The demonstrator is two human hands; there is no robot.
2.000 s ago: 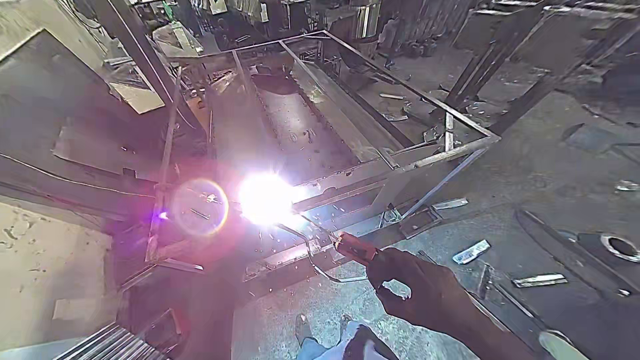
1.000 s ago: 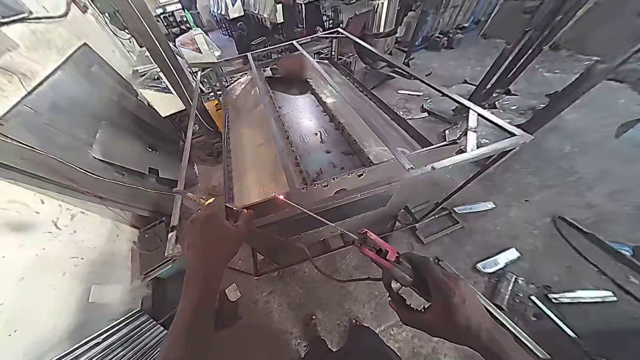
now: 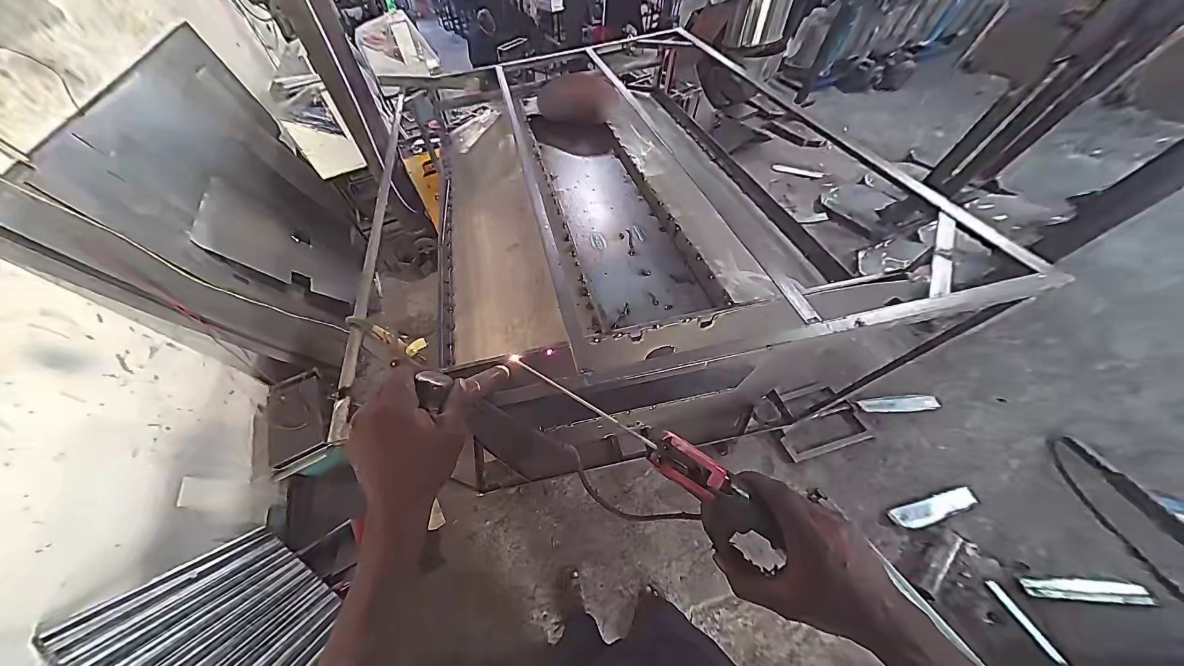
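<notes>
My right hand (image 3: 786, 546) grips a red welding electrode holder (image 3: 689, 467), its cable trailing to the left below. A thin welding electrode (image 3: 583, 402) runs from the holder up-left to a small glowing spot at the near edge of a metal frame (image 3: 703, 347) with sheet panels. My left hand (image 3: 407, 435) is closed on a dark-headed tool with a light handle (image 3: 486, 379), perhaps a hammer, beside that spot; its exact kind is unclear. A sheet panel (image 3: 509, 259) and a trough-like panel (image 3: 629, 240) with tack marks lie inside the frame.
A bundle of metal bars (image 3: 203, 610) lies at the lower left. Large metal sheets (image 3: 194, 176) lean on the left. Metal offcuts (image 3: 932, 507) and a loose cable (image 3: 1101, 499) are on the floor at the right. A steel post (image 3: 347, 92) rises behind the frame.
The bright welding glare of two seconds ago has shrunk to a small glowing spot. My left hand, not visible two seconds ago, is in view beside the frame's near edge.
</notes>
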